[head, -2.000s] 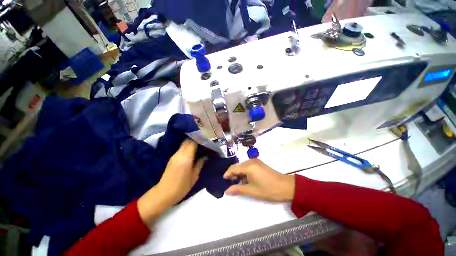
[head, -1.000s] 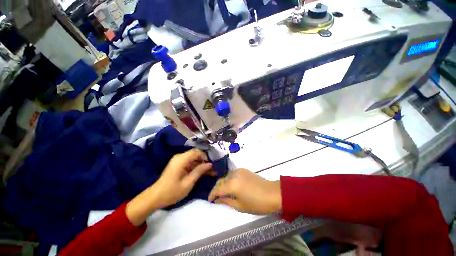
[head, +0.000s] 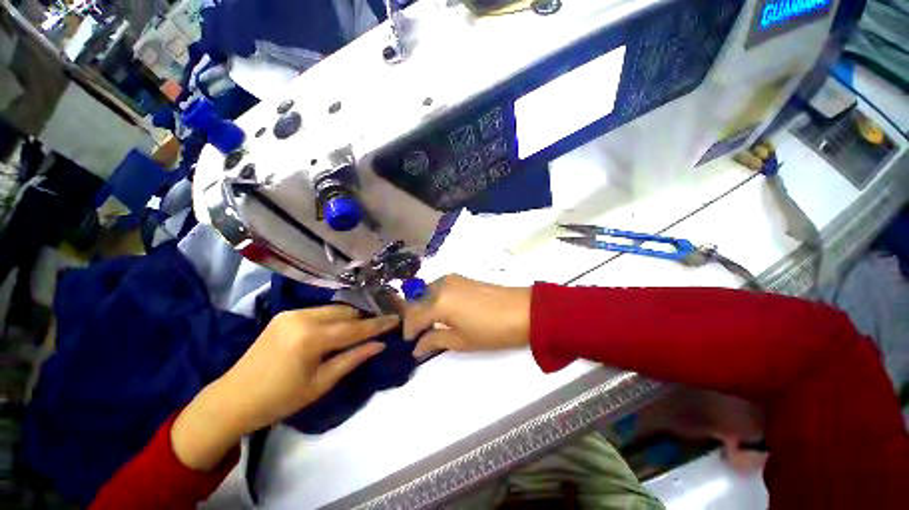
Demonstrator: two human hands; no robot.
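Note:
The navy garment [head: 130, 344] lies heaped left of the sewing machine [head: 299, 134], and part of it runs under my hands to the needle area. My left hand [head: 304, 359] lies on the navy fabric with its fingertips at the presser foot [head: 384, 297]. My right hand [head: 463, 317] is just right of the needle, with thumb and fingers pinching the fabric edge. The fingertips of both hands nearly meet. The needle point and the exact edge held are hidden by fingers and metal parts.
Blue-handled thread snips [head: 638, 242] lie right of the needle, tied to a greyish strap [head: 797, 214]. A measuring scale [head: 558, 433] runs along the table's front edge. The blue tension dial [head: 341, 211] is on the machine's head. More garments are heaped behind.
The view has moved closer to the machine. My right hand has moved up to the presser foot, and my left hand now lies flatter on the fabric with fingers extended towards the needle.

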